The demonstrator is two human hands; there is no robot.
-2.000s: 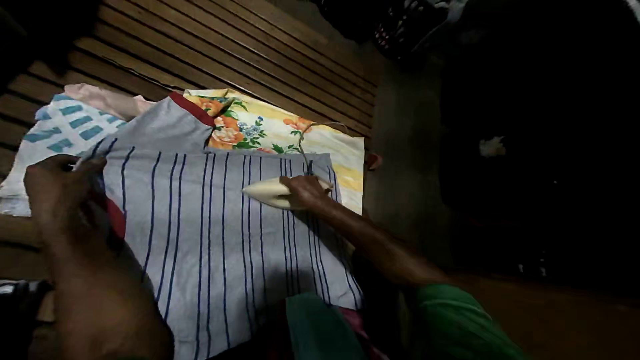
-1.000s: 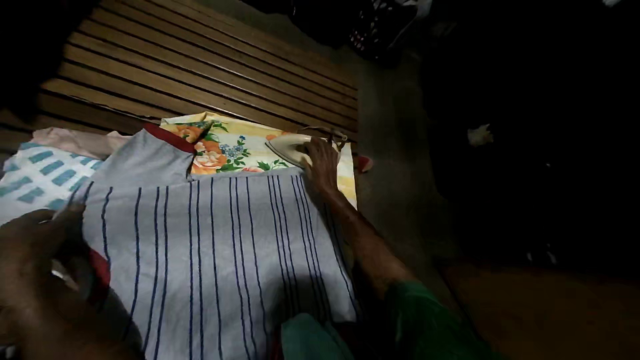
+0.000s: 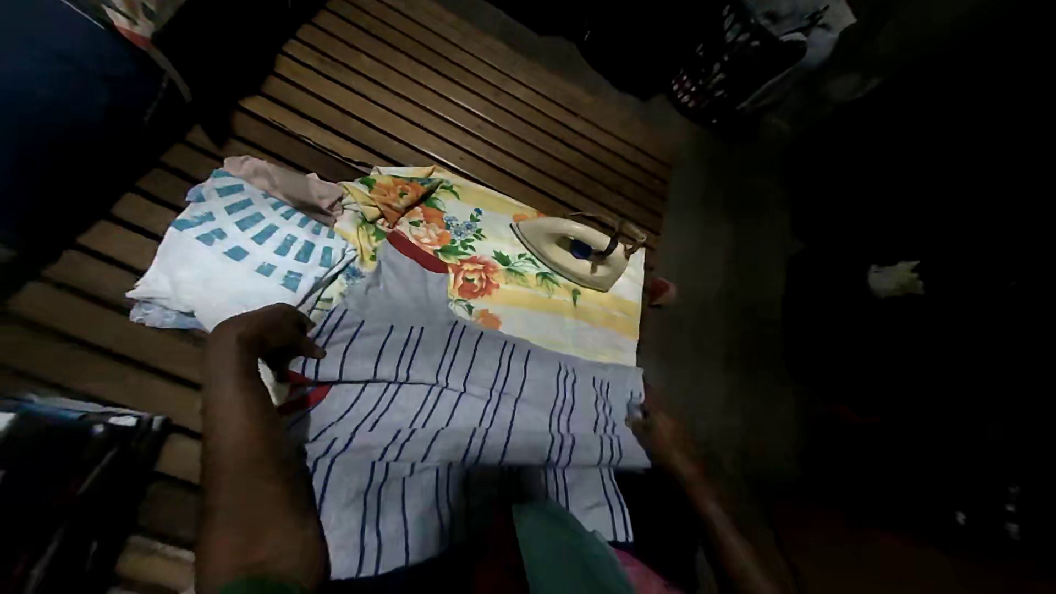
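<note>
A grey shirt with dark blue stripes and red trim [image 3: 495,388] lies across a floral cloth [image 3: 528,309], its striped body lifted into a loose fold. At the shirt's left edge, beside the red trim, my left hand [image 3: 276,334] pinches the fabric. My right hand [image 3: 656,425] grips the shirt's right edge. The clothes iron [image 3: 577,247], cream-coloured, rests on the floral cloth beyond the shirt, its tip pointing left; neither hand touches it.
Folded white cloth with blue-green marks [image 3: 239,247] and a pinkish cloth [image 3: 289,186] lie at the left on the slatted wooden surface [image 3: 462,91]. Dark folded fabric [image 3: 74,470] is at lower left. A basket holding cloth [image 3: 718,66] stands beyond the surface's right side.
My right hand has let go of the iron, which stays on the floral cloth, and now grips the shirt's right edge. The striped fabric, flat before, is now lifted and folded.
</note>
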